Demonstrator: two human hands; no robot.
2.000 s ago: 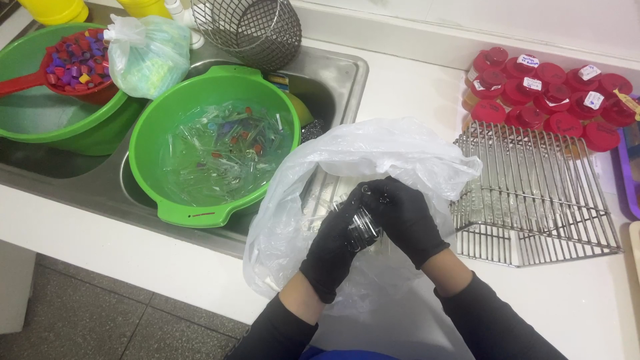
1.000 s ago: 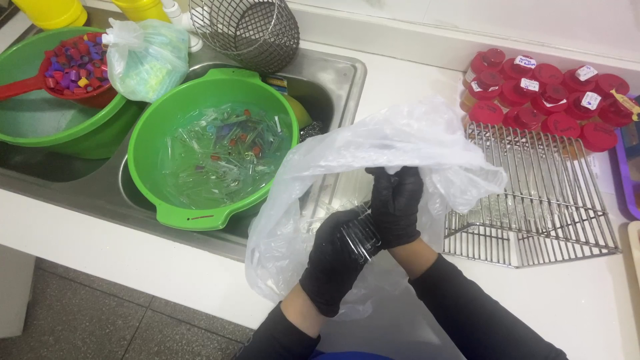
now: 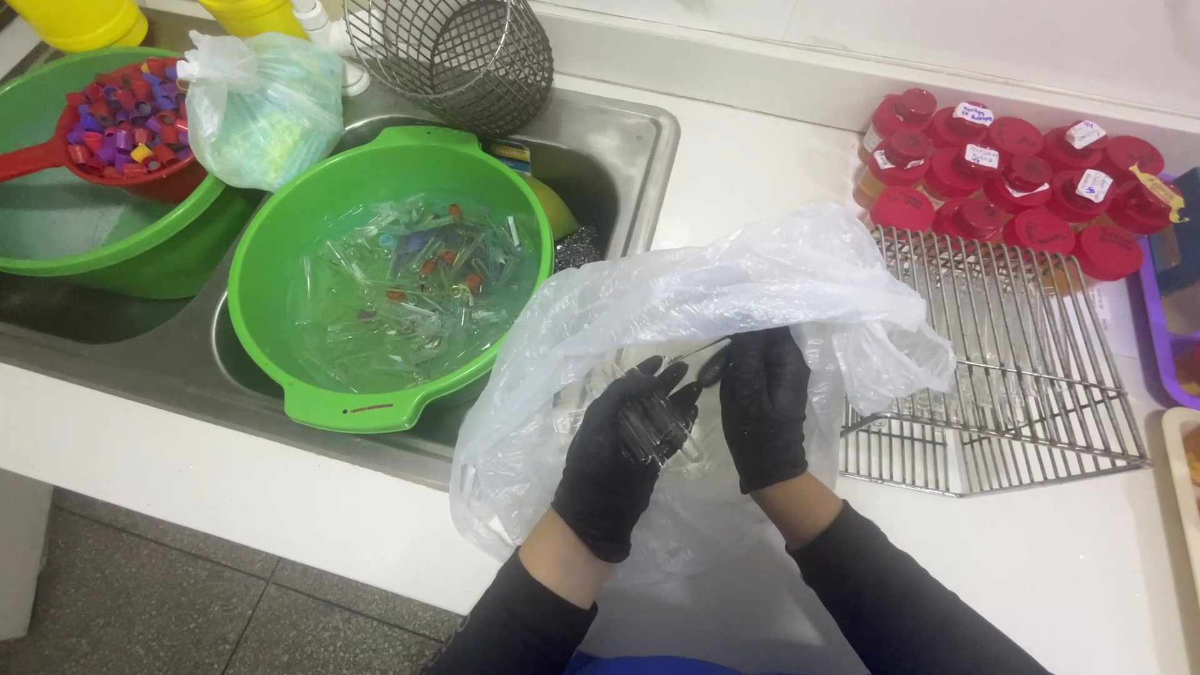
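Note:
My left hand (image 3: 623, 450), in a black glove, holds a bunch of clear glass tubes (image 3: 653, 429) over the opening of a white plastic bag (image 3: 712, 272). My right hand (image 3: 767, 403), gloved too, is beside it at the bag's mouth, its fingers near a thin tube (image 3: 698, 351); whether it grips the tube or the bag I cannot tell. More clear tubes show dimly inside the bag. To the left, a green plastic basin (image 3: 389, 412) in the sink holds liquid with many glass tubes and a few red caps.
Behind the basin stands a wire mesh basket (image 3: 450, 61). A red strainer (image 3: 141, 183) of coloured caps and a tied plastic bag (image 3: 267, 112) rest on another green basin (image 3: 122, 253). At right are a metal wire rack (image 3: 994, 375), red-lidded jars (image 3: 1012, 178) and a purple tray (image 3: 1158, 309).
My left hand has opened somewhat around the tubes, which it held in the earlier frames too. My right hand has moved a little away from it compared with two seconds ago.

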